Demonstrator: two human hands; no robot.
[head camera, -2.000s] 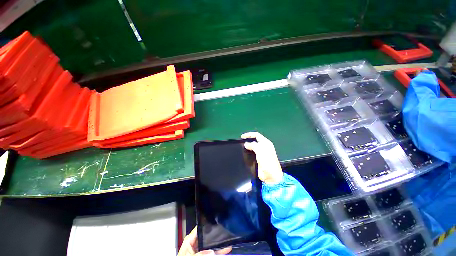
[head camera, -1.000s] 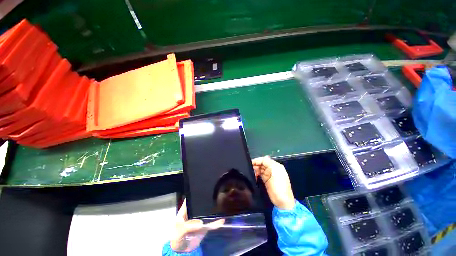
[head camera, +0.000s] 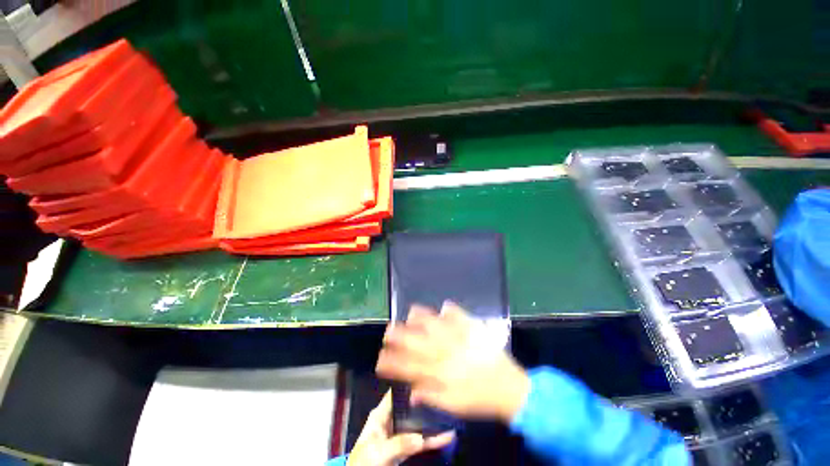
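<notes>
A black glossy tablet screen unit (head camera: 448, 273) is upright in the view, in front of the bench's front edge. My left hand (head camera: 391, 439) holds its lower left part, with fingers along the lower edge. My right hand (head camera: 446, 359) is blurred and lies across the middle of the screen face, fingers pointing left. It hides the middle of the screen. Whether its fingers grip anything cannot be told. A bright reflection shows at the unit's right side. No separate film can be made out.
Orange trays (head camera: 296, 191) are stacked at left on the green bench (head camera: 546, 264). A blister tray (head camera: 696, 273) with circuit boards lies right, another below it. White sheets (head camera: 237, 419) lie lower left. A black part (head camera: 420, 153) is behind. A coworker's blue sleeve (head camera: 805, 255) is at right.
My right hand has moved from the unit's right edge onto its face. The clear film seen at the lower edge no longer shows. The view has shifted, so the bench things appear further right.
</notes>
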